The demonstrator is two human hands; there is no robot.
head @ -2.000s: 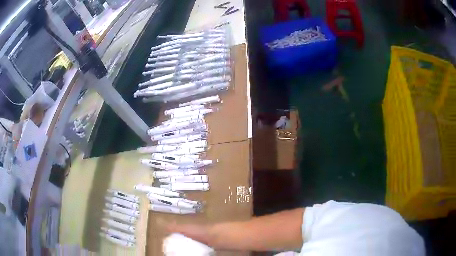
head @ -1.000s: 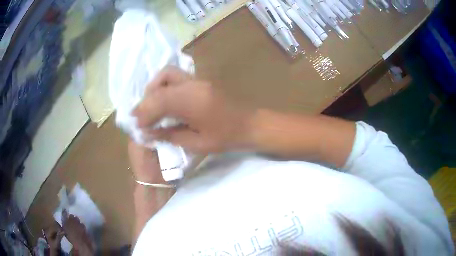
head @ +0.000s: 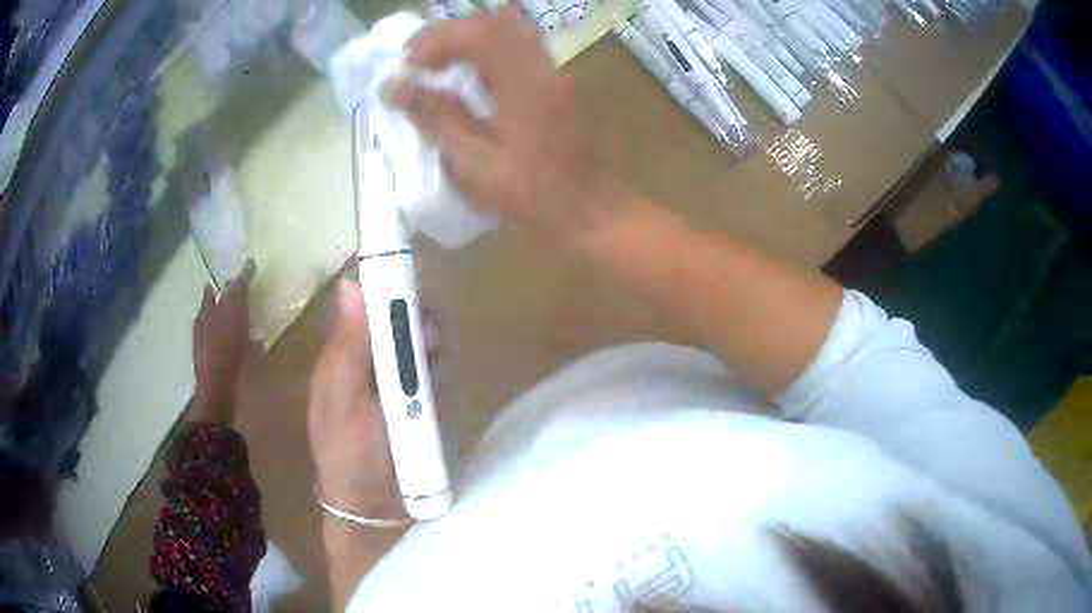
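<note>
A white pen-shaped device (head: 381,287) stands lengthwise in front of me, its dark oval control panel and a small round mark facing up, a thin ring line near its middle. My left hand (head: 347,407) holds its lower body from the left and below, a thin bracelet at the wrist. My right hand (head: 509,114) holds a crumpled white wiping cloth (head: 437,180) against the device's narrow upper end. The cloth and fingers partly hide that end.
More devices (head: 730,60) lie in a crowded row on the brown cardboard (head: 623,144). Cream sheet (head: 299,180) at upper left. Another person's hand (head: 222,335) with a patterned sleeve reaches in at left, beside clear material. A cardboard box (head: 946,204) sits at right beyond the edge.
The cloth covered most of the device; now it has moved up to the narrow end, exposing the body and panel. Another person's arm has reached in at left.
</note>
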